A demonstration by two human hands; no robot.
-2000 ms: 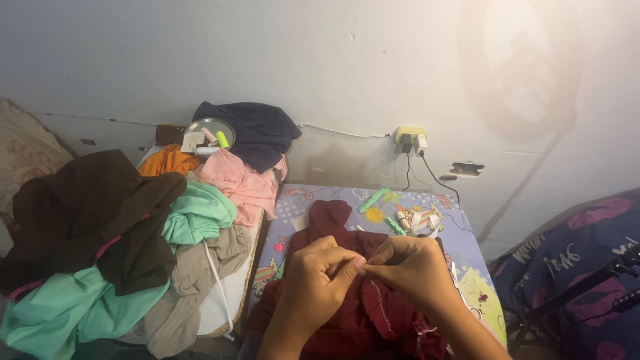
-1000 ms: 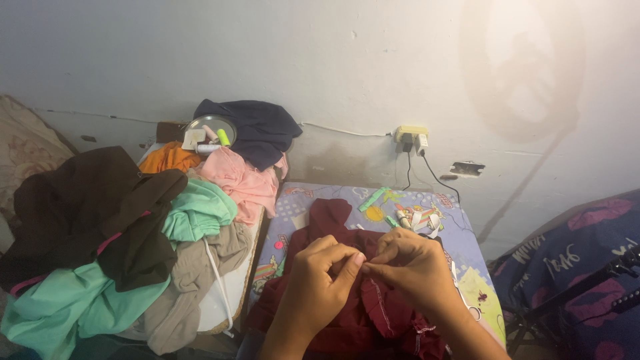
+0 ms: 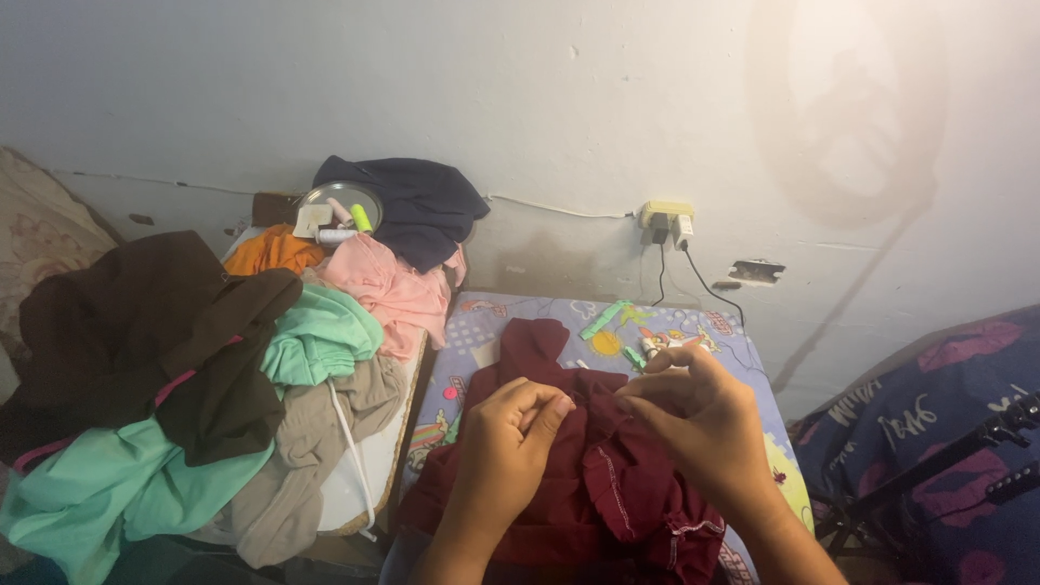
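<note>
A maroon garment [image 3: 536, 487] with pale seam stitching lies bunched on the patterned cloth-covered table [image 3: 479, 313]. Over its upper part is my left hand [image 3: 520, 439], thumb and forefinger pinched together with a tiny pale bit at their tips, too small to name. My right hand [image 3: 699, 414] is just to the right, above the garment, its thumb and forefinger bent toward each other. Whether a thread or needle is between the right fingertips cannot be told. A gap separates the two hands.
Heaped clothes, brown [image 3: 114, 317], mint green [image 3: 317, 333] and pink [image 3: 382, 284], cover a board at left. Thread spools [image 3: 361, 218] lie by a round metal tin [image 3: 370, 195]. Plugs sit in a wall socket [image 3: 666, 213]. A black metal stand [image 3: 902, 479] is at right.
My hands, whose fingertips met in the earlier frames, have drawn apart; the right one has moved to the right and its fingers are raised.
</note>
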